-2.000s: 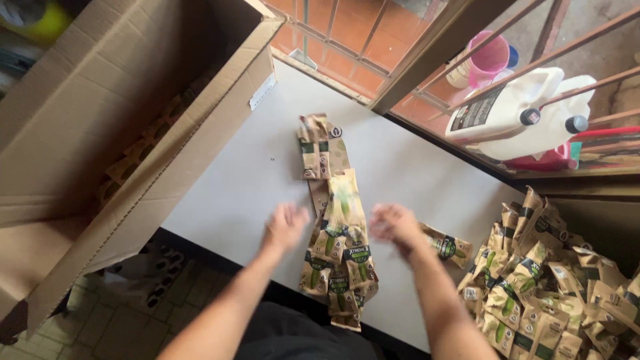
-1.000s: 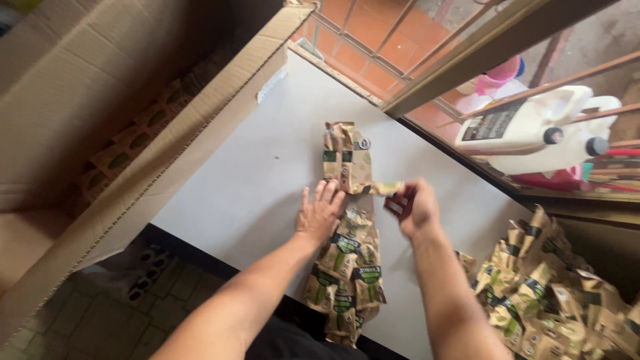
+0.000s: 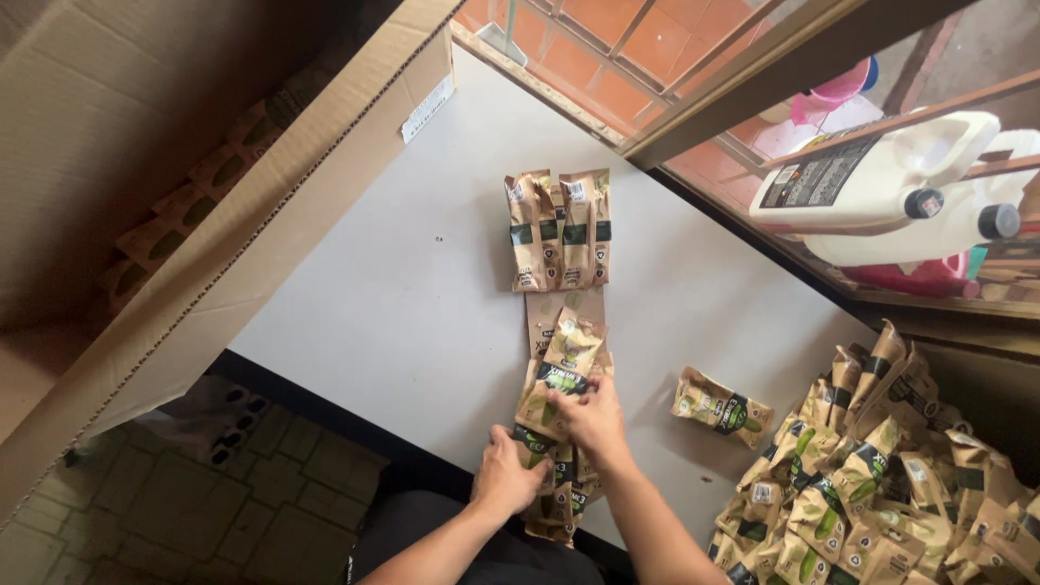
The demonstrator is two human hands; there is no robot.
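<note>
Several small brown-and-green foil packets lie in a column down the grey table. At its top, a group of packets [image 3: 559, 231] sits back side up on a flat brown card strip [image 3: 561, 313]. Lower down, my right hand [image 3: 591, 414] pinches a packet [image 3: 571, 357] that lies slanted over the strip. My left hand [image 3: 510, 475] rests at the lower part of the column, its fingers on another packet [image 3: 532, 441]; whether it grips that packet I cannot tell. One loose packet [image 3: 721, 406] lies to the right of my right hand.
A big cardboard box [image 3: 325, 154] with packets inside stands at the left. At the lower right, a heap of similar packets [image 3: 845, 487] fills a dark-sided container. Behind the barred window frame [image 3: 731, 89] are white plastic jugs [image 3: 861, 179]. The grey tabletop [image 3: 390, 284] runs between them.
Both hands have moved down the column since one second ago, when they were beside the upper group. That group now shows more packets, lying back side up.
</note>
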